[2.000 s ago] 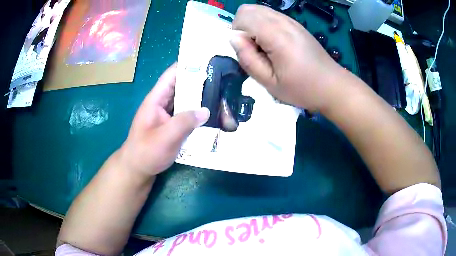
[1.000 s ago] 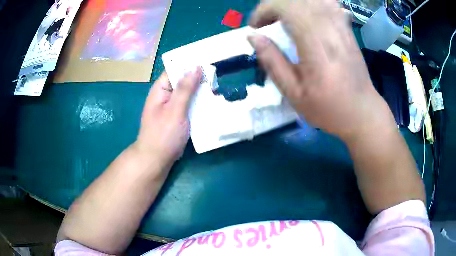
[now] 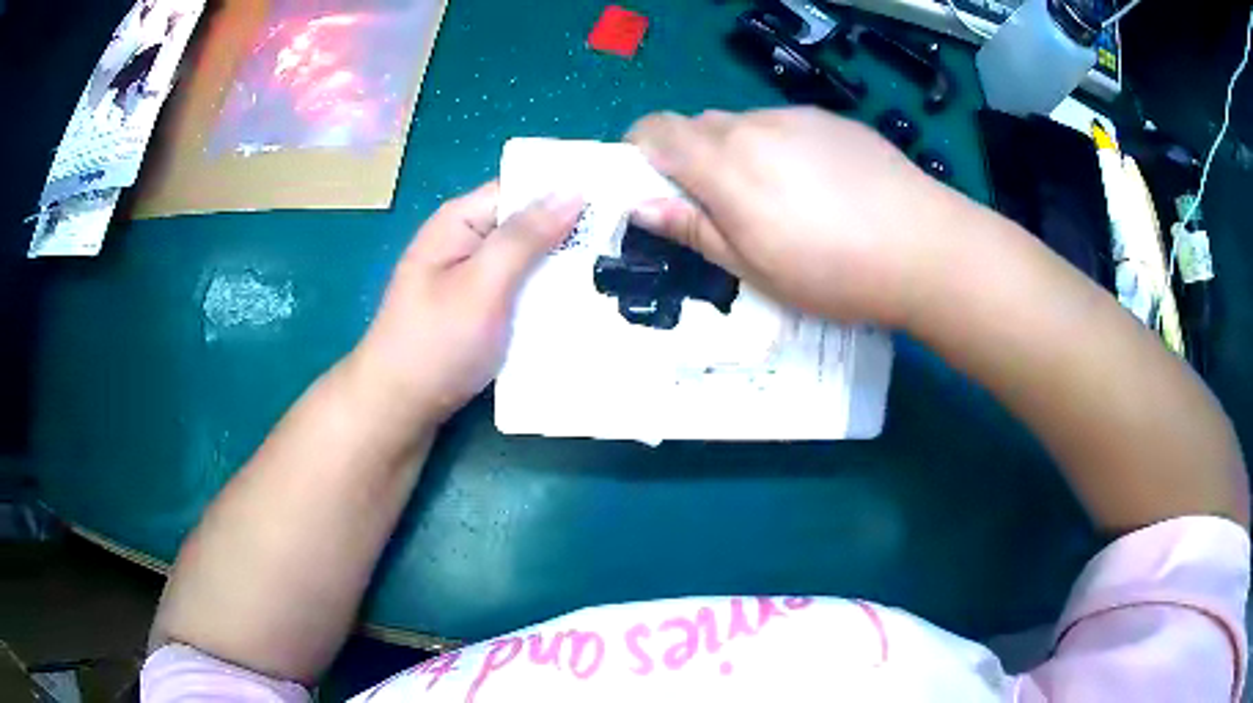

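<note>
A white retail card package (image 3: 591, 371) lies level in front of me, with printed text on its right part. A black phone clamp mount (image 3: 653, 282) shows at the card's middle, partly under my right fingers. My left hand (image 3: 460, 295) grips the card's left edge, thumb on top near a small printed code. My right hand (image 3: 770, 199) reaches over the card's upper edge, with its thumb at the black mount. Whether its fingers grip the mount or the card is hard to tell.
A red square (image 3: 618, 30) lies beyond the card. Cardboard with clear plastic (image 3: 261, 186) and a printed card (image 3: 103, 137) are at upper left. Black clamp parts (image 3: 797, 69), a translucent bottle (image 3: 1033, 58), a dark flat case (image 3: 1051, 186) and a white cable (image 3: 1223, 151) are at upper right.
The card has turned from upright to sideways, and its other face shows. My right hand has moved from the card's top edge down to the black mount. My left hand stays at the left edge.
</note>
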